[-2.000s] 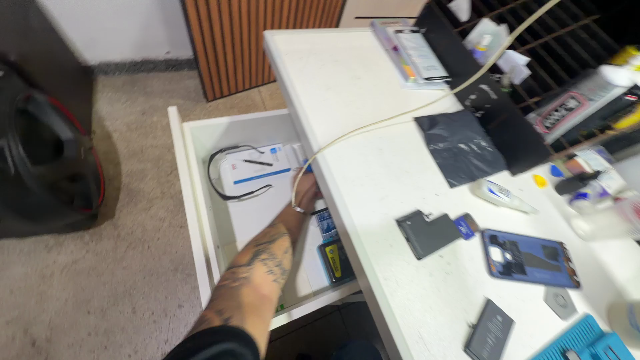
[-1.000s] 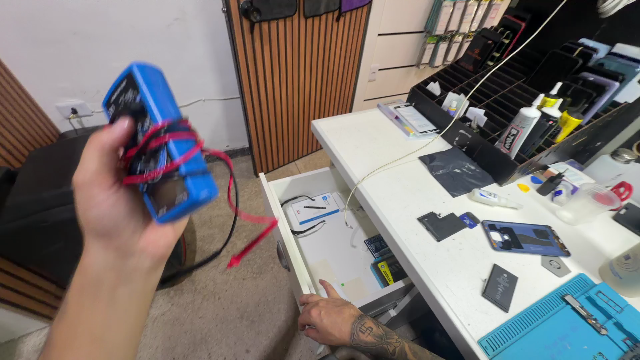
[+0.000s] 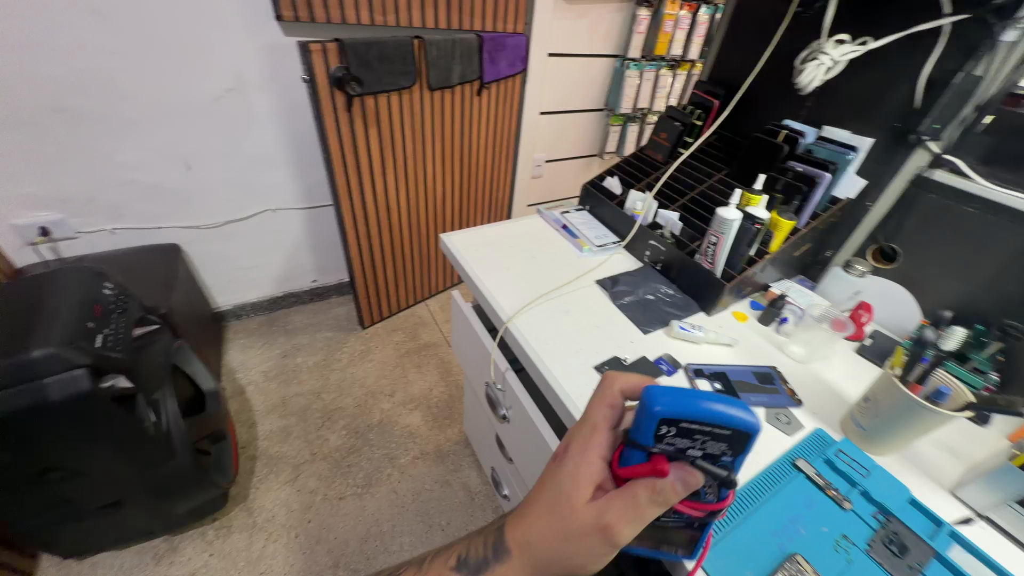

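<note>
My left hand (image 3: 596, 472) grips a blue multimeter (image 3: 700, 424) at the lower middle, above the near edge of the white desk. Its thumb lies across the red and black test leads (image 3: 640, 468) wound around the case. Printed writing on the case faces me. Beyond the hand, on the desk, are a blue phone back housing (image 3: 744, 385), a flat dark part (image 3: 632, 366) partly behind the fingers, and a small white tube (image 3: 700, 333). A blue silicone work mat (image 3: 788, 512) lies right of the multimeter, with metal tweezers (image 3: 823, 482) on it. My right hand is out of view.
White drawers (image 3: 484, 400) stand under the desk; the top one shows a narrow gap. A thin white cable (image 3: 560, 286) crosses the desktop. Glue tubes (image 3: 720, 232) stand in a black rack. A tool cup (image 3: 900, 412) is at the right, a black case (image 3: 112, 400) on the floor left.
The open drawer is now pushed nearly in. My left hand has brought the multimeter from the far left to beside the desk edge. The other hand, earlier on the drawer front, has left the view.
</note>
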